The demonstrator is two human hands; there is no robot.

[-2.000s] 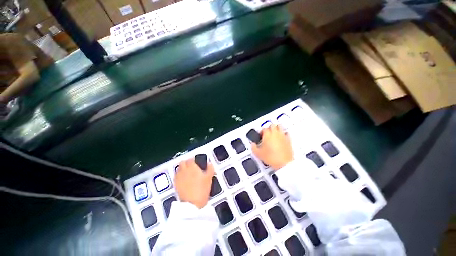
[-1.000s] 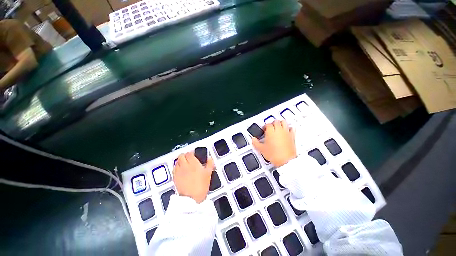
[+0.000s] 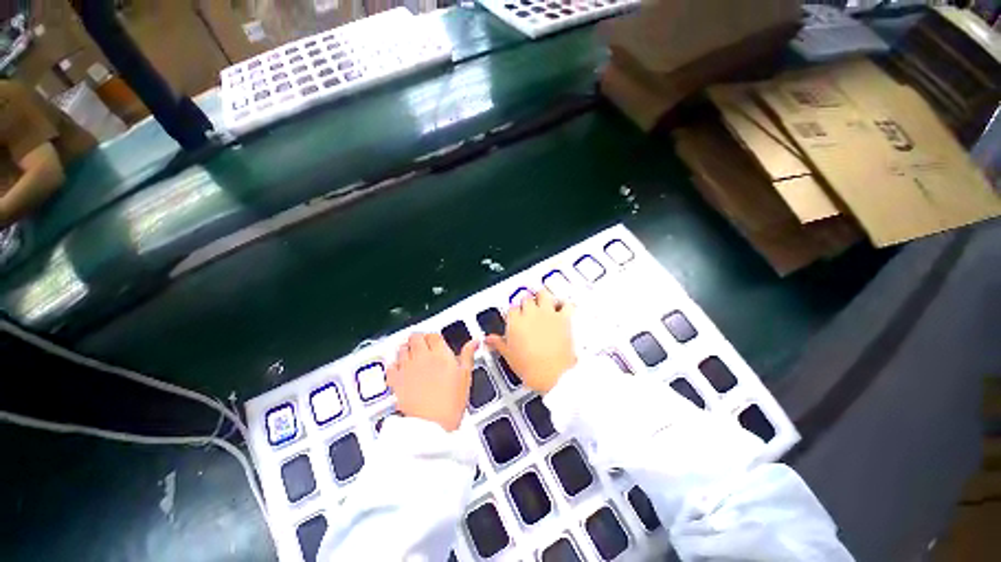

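A white foam tray [image 3: 703, 412] holds rows of small rounded display units, mostly dark, such as the dark unit [image 3: 503, 439]. In the far row, the left units are lit, one with a square pattern [image 3: 282, 423], and several at the right end look white. My left hand [image 3: 431, 381] lies palm down over the far row, thumb apart, beside a flat dark unit [image 3: 456, 335]. My right hand [image 3: 536, 343] lies over the row further right, its thumb by another dark unit [image 3: 491, 321]. No lifted unit shows; what is under both palms and fingers is hidden.
The tray lies on a glossy green bench [image 3: 362, 263]. Flattened cartons [image 3: 878, 154] are stacked at the far right. Another filled tray [image 3: 329, 71] and a dark post [image 3: 143, 77] stand beyond. White cables [image 3: 121, 434] run at the left. A person's arm [image 3: 31, 181] shows at far left.
The tilted dark units at both hands' fingertips no longer show raised. My right hand has moved left, closer to my left hand. The third far-row unit now shows lit. The view has shifted.
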